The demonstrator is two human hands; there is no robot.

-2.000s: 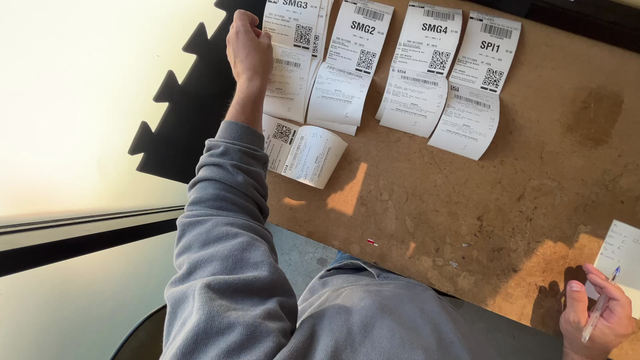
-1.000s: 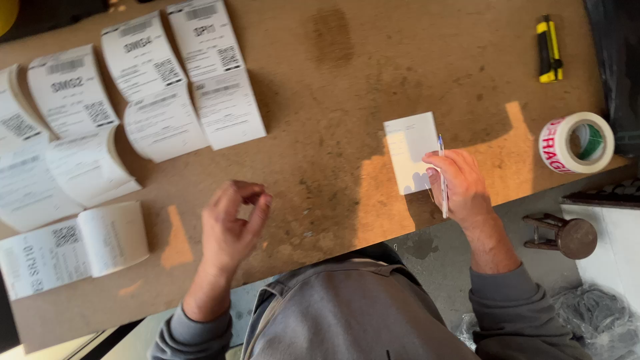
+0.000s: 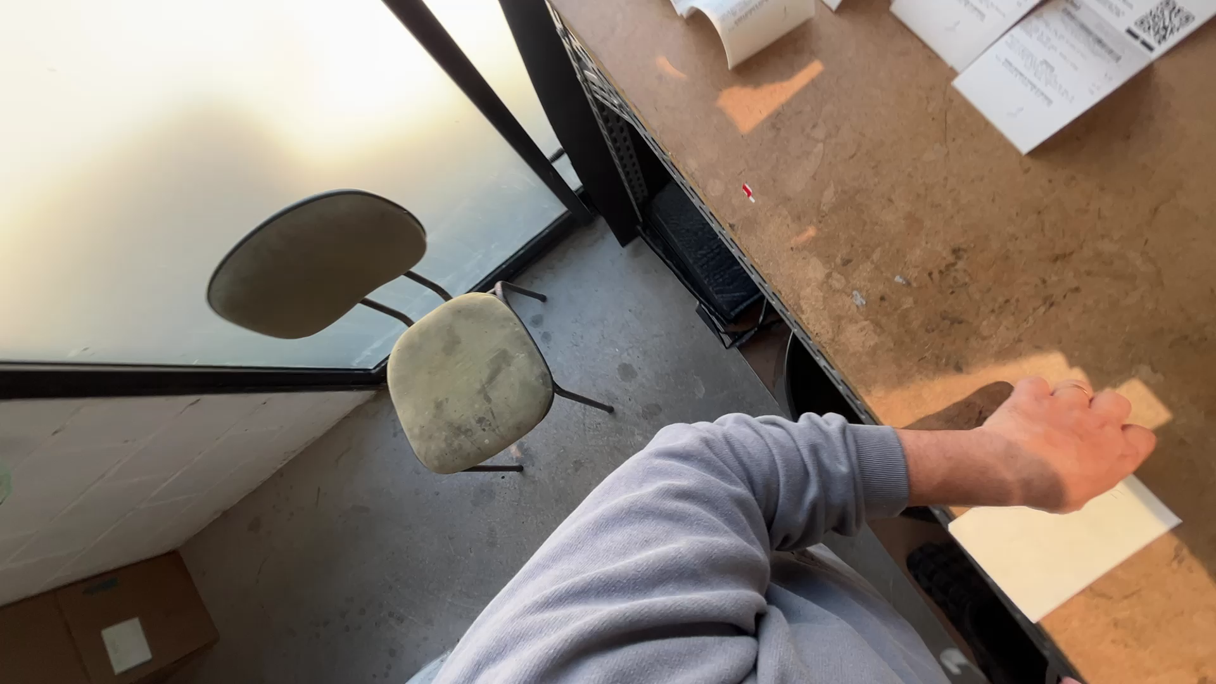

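Note:
My left hand (image 3: 1073,446), in a grey sleeve, is over the brown worktop at the right, back upward and fingers curled. Its underside is hidden, so whether it holds anything cannot be told. Beside and partly under it lies a white paper sheet (image 3: 1064,546), near the worktop's edge. Printed paper labels (image 3: 1054,81) with codes lie at the top right. A curled label (image 3: 760,24) lies further left along the top. My right hand is not in view.
A worn chair (image 3: 470,380) with metal legs stands on the concrete floor by a frosted window. A cardboard box (image 3: 142,617) sits at the lower left. The worktop's perforated metal edge (image 3: 722,228) runs diagonally, with a black container (image 3: 703,252) below it. Small scraps (image 3: 748,193) lie on the worktop.
The view has swung strongly left, to the chair and floor. My left hand has moved from the middle of the worktop to the white sheet. My right hand, earlier holding a pen there, has left view.

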